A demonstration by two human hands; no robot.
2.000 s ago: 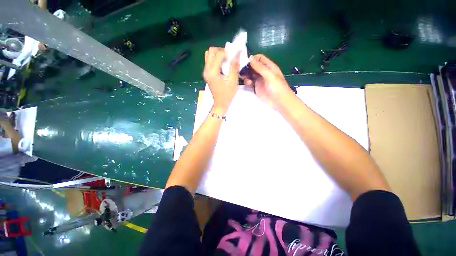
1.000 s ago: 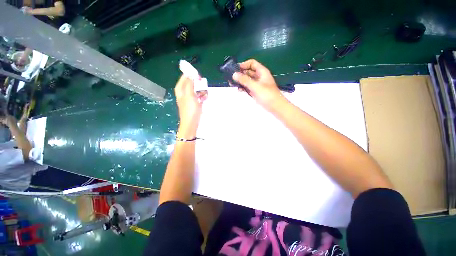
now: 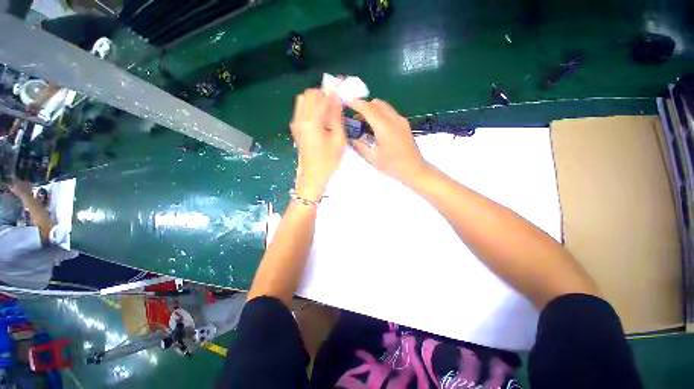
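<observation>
My left hand (image 3: 318,137) and my right hand (image 3: 389,139) are close together over the far left corner of the white work sheet (image 3: 434,243). A small black unit (image 3: 354,128) shows between them, partly hidden by the fingers; my right hand holds it. A crumpled white cloth (image 3: 346,88) sticks up beyond the fingers of my left hand, which grips it. A thin black cable (image 3: 445,129) lies to the right of my right hand, at the sheet's far edge.
A cardboard sheet (image 3: 616,228) and a tray stack (image 3: 679,167) are at the right. A grey metal post (image 3: 129,83) slants across the upper left. Dark units (image 3: 295,47) lie on the green surface beyond. Another person's arm (image 3: 34,209) shows at far left.
A second ago my hands were apart. My left hand has moved right with the white cloth and now meets my right hand at the black unit. More black cable shows beside my right hand.
</observation>
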